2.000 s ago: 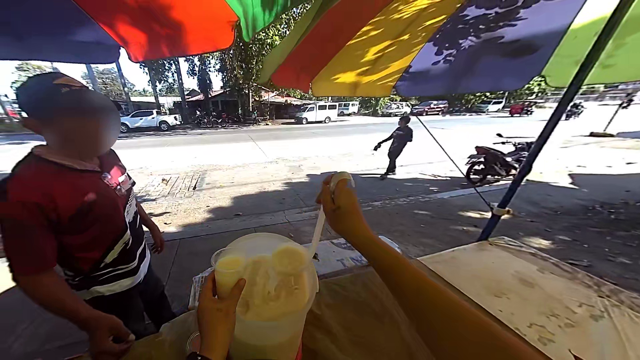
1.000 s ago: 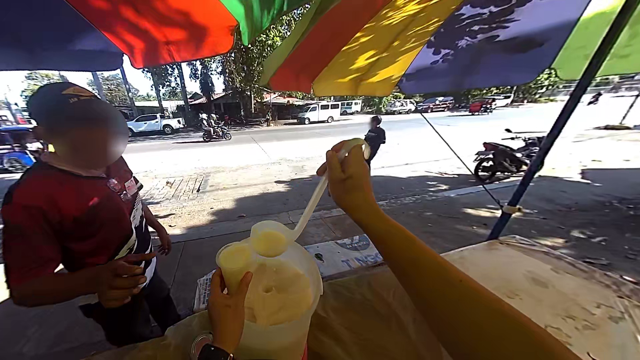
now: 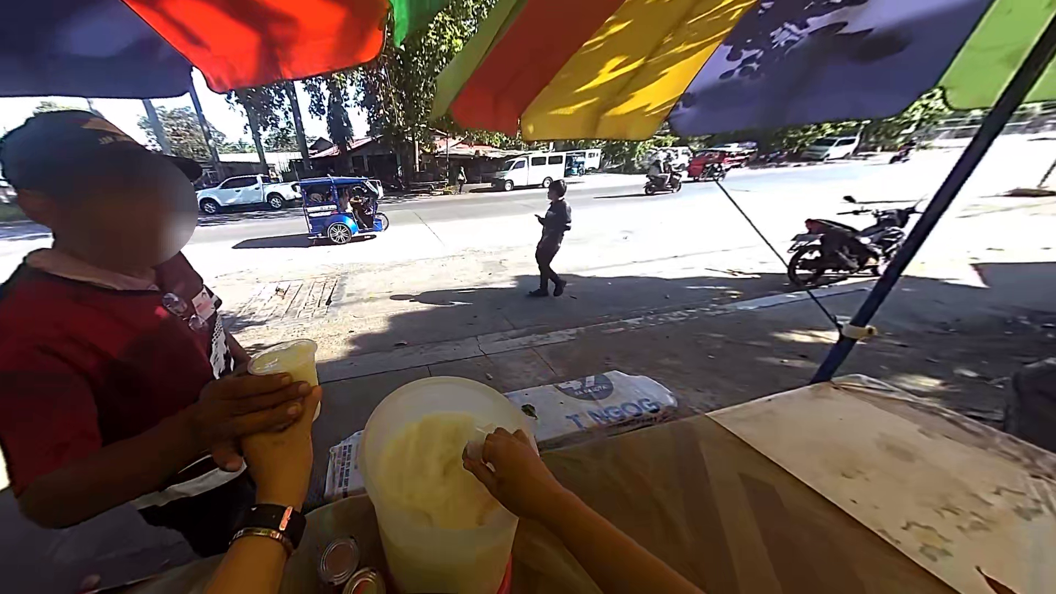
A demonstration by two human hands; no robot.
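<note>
My left hand (image 3: pixel 280 454), with a dark watch and a bracelet at the wrist, holds a clear plastic cup (image 3: pixel 289 363) of pale yellow drink. The hand of a person (image 3: pixel 243 412) in a red and black shirt and cap meets my fingers at the cup. Below my right hand (image 3: pixel 510 470) stands a tall translucent plastic container (image 3: pixel 445 549) of the same pale drink. My right fingers are closed on the end of a white ladle (image 3: pixel 478 441) at the container's right rim; its bowl is hidden.
Two small cans (image 3: pixel 338 561) stand left of the container. A printed sack (image 3: pixel 590 400) lies behind it. A brown-covered table (image 3: pixel 643 495) extends right. A slanted umbrella pole (image 3: pixel 932 206) rises at its far edge. Beyond are a walking person (image 3: pixel 551 239), a parked motorcycle (image 3: pixel 854 243) and a blue tricycle (image 3: pixel 340 208).
My left hand and the cup have moved left to the other person's hand. My right hand has come down from above to the container's rim. A blue tricycle has come further into view.
</note>
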